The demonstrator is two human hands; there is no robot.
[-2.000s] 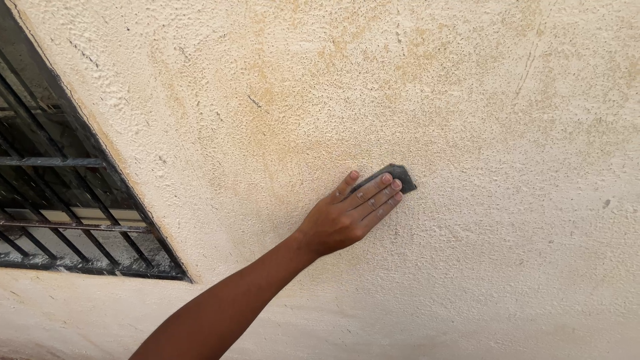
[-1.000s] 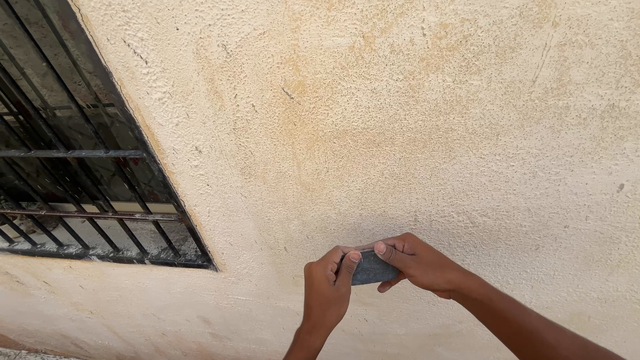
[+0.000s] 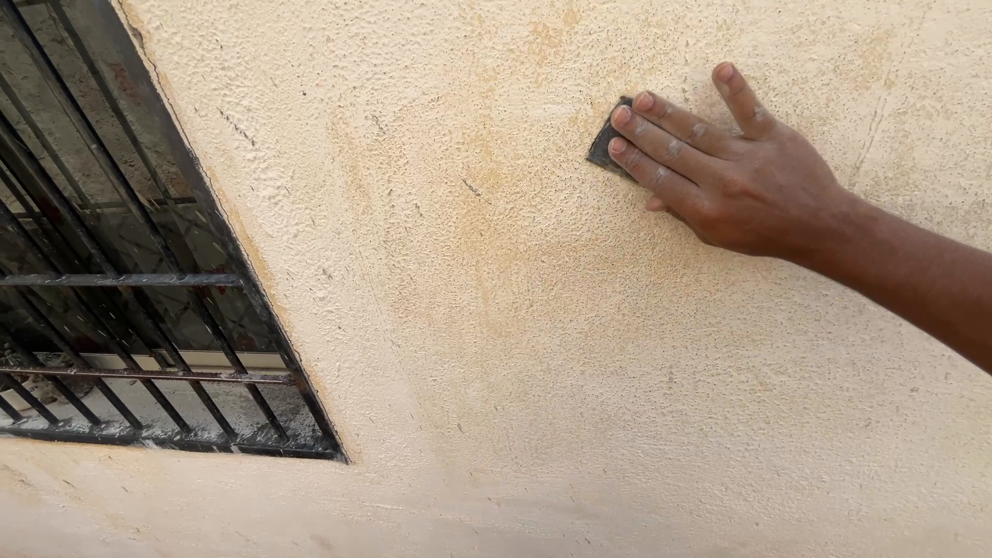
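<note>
My right hand point(image 3: 728, 174) reaches in from the right edge and lies flat over a dark grey abrasive sheet or pad point(image 3: 608, 147), pressing it against a rough, cream-painted plaster wall point(image 3: 496, 325). Part of the dark piece shows beyond the fingertips; the rest is hidden beneath the fingers. Pale dust marks the knuckles, and the thumb or an outer finger is spread away from the others. Ochre stains and small dark scratches mark the wall to the left of the hand. My left hand is out of view.
A recessed window with a black metal grille point(image 3: 116, 280) fills the left side. Its lower frame carries whitish dust or paint specks. A crack runs along the plaster at the window's edge.
Two seconds ago my left hand held the dark piece on the wall; one second ago both hands held it low. Now my right hand alone has it, higher up, and my left hand has left the view.
</note>
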